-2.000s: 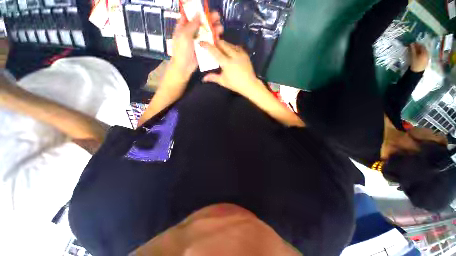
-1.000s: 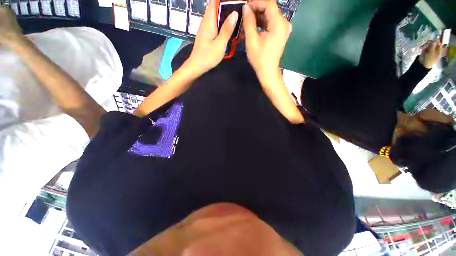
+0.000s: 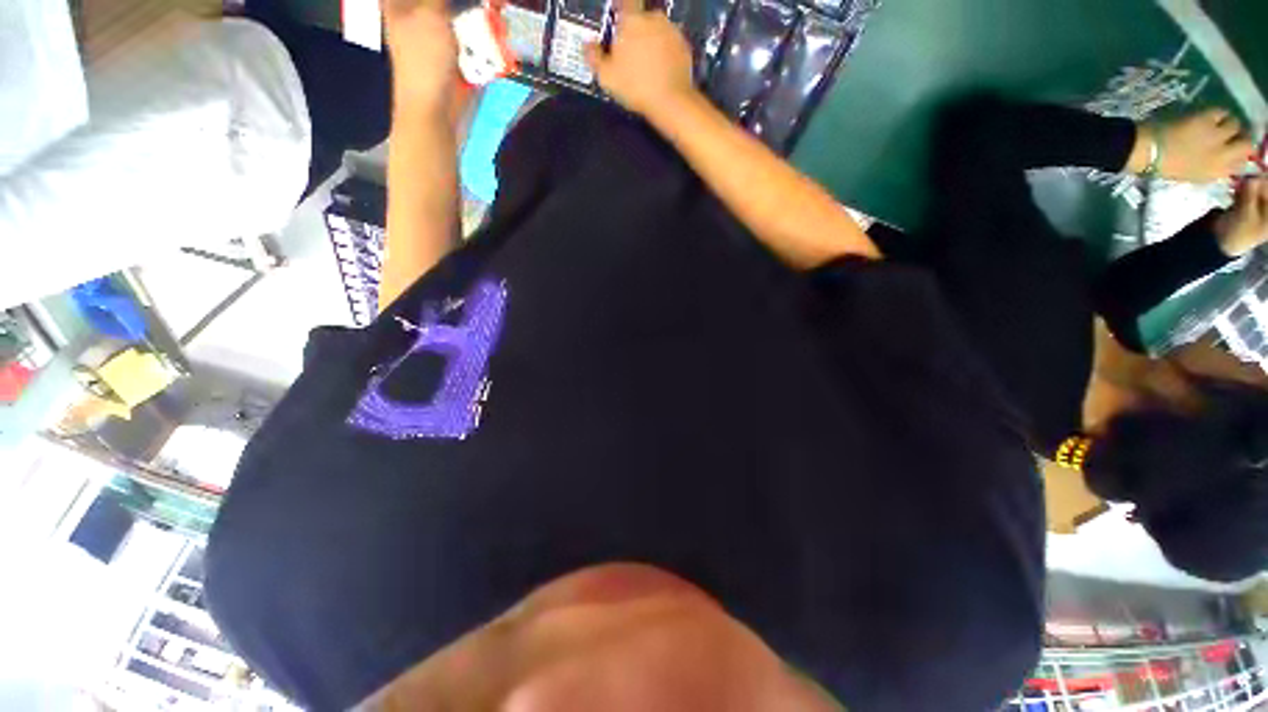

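My left hand (image 3: 421,53) is at the top edge, partly cut off, closed around a small white unit with a red-orange edge (image 3: 483,45). The unit shows at the hand's inner side, over the near edge of the trays. My right hand (image 3: 644,59) is over the black blister tray (image 3: 745,63), with its fingers bent down at a pocket holding a pale part (image 3: 572,49). Whether the fingers grip anything is too blurred to tell.
A light-blue item (image 3: 492,136) lies below my left hand. A green surface (image 3: 918,104) is to the right. A neighbouring worker's hands (image 3: 1199,146) are at the far right, beside pale strips (image 3: 1147,86). A white-clothed person (image 3: 181,125) is on the left.
My hands have moved apart. My left hand went left with the red-edged unit, now showing a white face. My right hand left the unit and is over the tray.
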